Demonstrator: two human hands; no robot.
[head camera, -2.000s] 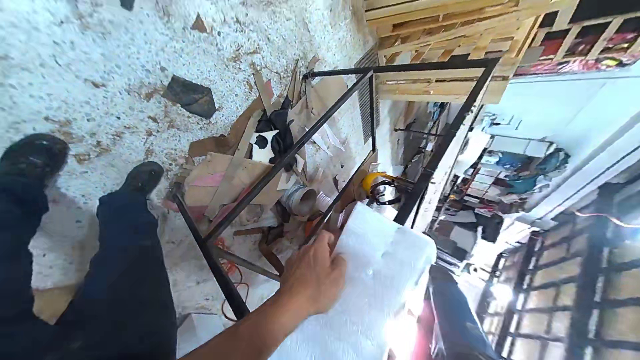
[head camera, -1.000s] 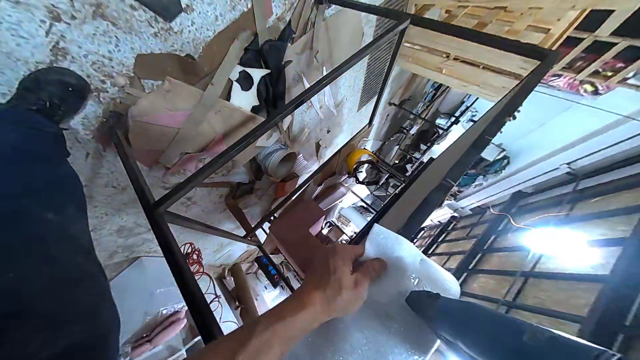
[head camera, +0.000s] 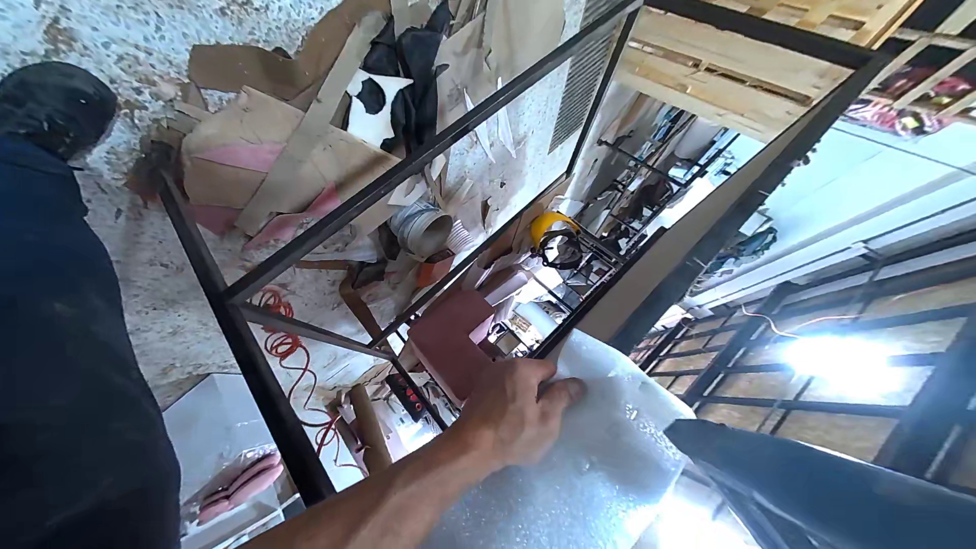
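Note:
My left hand reaches in from the bottom and grips the edge of a white, translucent foam sheet. Its thumb lies on the near face, and the other fingers curl at the edge, partly hidden. The sheet lies against a dark-edged panel with a beige face, part of a dark metal frame. Another bar of that frame runs down to the left of my forearm. My right hand is not in view.
Cardboard scraps and black fabric litter the floor beside a coiled orange hose. A yellow helmet and a wooden pallet are beyond the frame. A dark blue shape crosses the lower right.
The view has shifted and turned strongly, and the metal frame now looks larger. Two shoes showed two seconds ago; one shows now. My left hand stays at the foam sheet's edge.

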